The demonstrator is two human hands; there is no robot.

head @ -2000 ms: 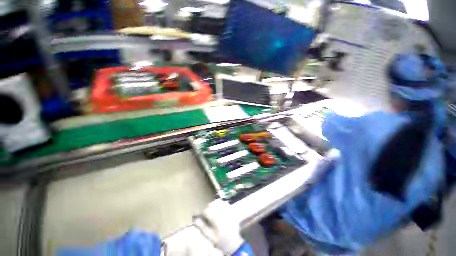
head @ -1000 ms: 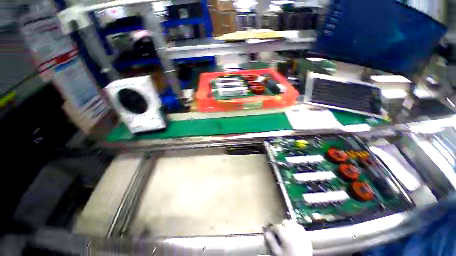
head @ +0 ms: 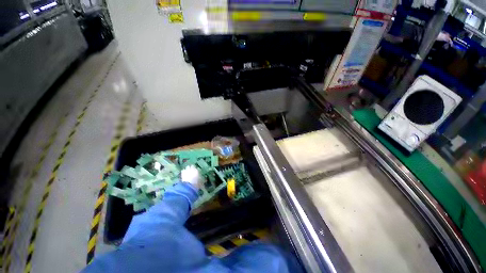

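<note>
My left hand [head: 190, 176], in a pale glove with a blue sleeve, reaches down into a black bin [head: 118, 213]. It is at the pale green slotted cover plates [head: 144, 178], which lie stacked at uneven angles. Its fingers are small and blurred, so I cannot tell if they grip a plate. A darker green piece with a bright yellow part [head: 231, 187] lies at the right of the plates. A clear plastic item [head: 226, 147] lies at the bin's back. My right hand is not in view; blue cloth shows at the bottom edge.
The conveyor's metal rail [head: 301, 213] runs right beside the bin, with the pale bed [head: 373, 218] beyond it. A white fan box [head: 421, 109] stands on the green-matted shelf [head: 453, 181]. A dark machine opening [head: 266, 66] is ahead. Yellow-black floor stripes [head: 101, 202] run at the left.
The view has swung left and down, from the board on the conveyor to the bin. The board and the other person are out of view. My left hand is now in the bin.
</note>
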